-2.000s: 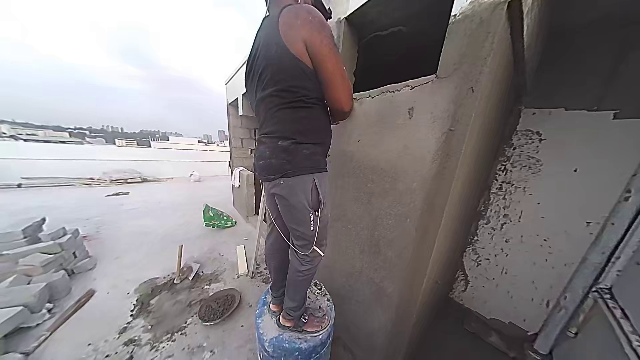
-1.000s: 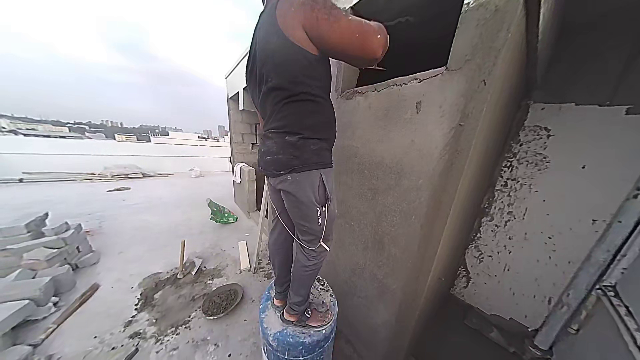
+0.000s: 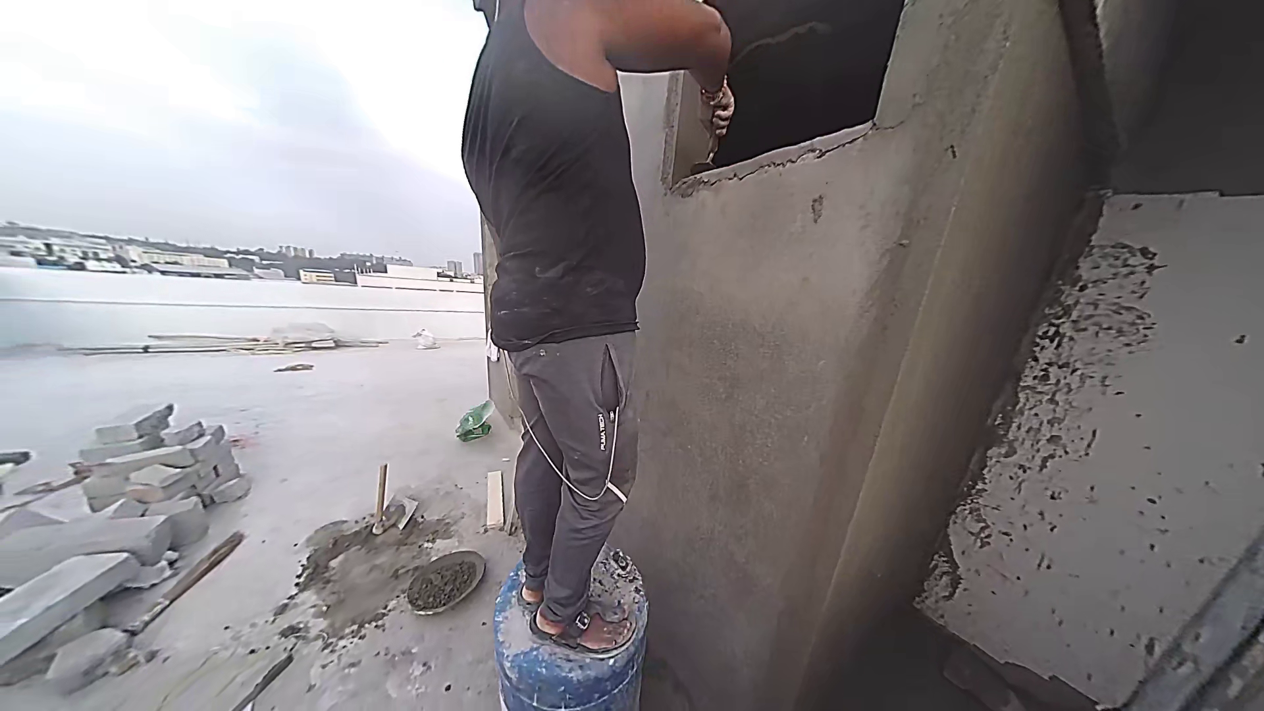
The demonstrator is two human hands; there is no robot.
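Neither my left hand nor my right hand shows in the head view. A co-worker in a black sleeveless top stands on a blue drum [image 3: 568,676] beside a cement-plastered wall [image 3: 750,395]. One of the co-worker's hands [image 3: 721,109] is at the inner left side of a dark wall opening [image 3: 800,79]; whether it holds a tool cannot be told. A round pan of wet mortar [image 3: 446,583] lies on the floor left of the drum, next to a patch of mortar [image 3: 360,573] with a wooden-handled tool [image 3: 382,494] in it.
Broken light-grey blocks [image 3: 158,464] are heaped at the left, with a wooden pole [image 3: 188,581] beside them. A green plastic bag [image 3: 475,422] and a short board [image 3: 495,500] lie near the wall. A metal frame [image 3: 1205,632] leans at the lower right. A low parapet [image 3: 237,306] runs behind.
The co-worker's raised arm has come down, and the hand now shows at the left side of the opening. The co-worker still stands on the drum.
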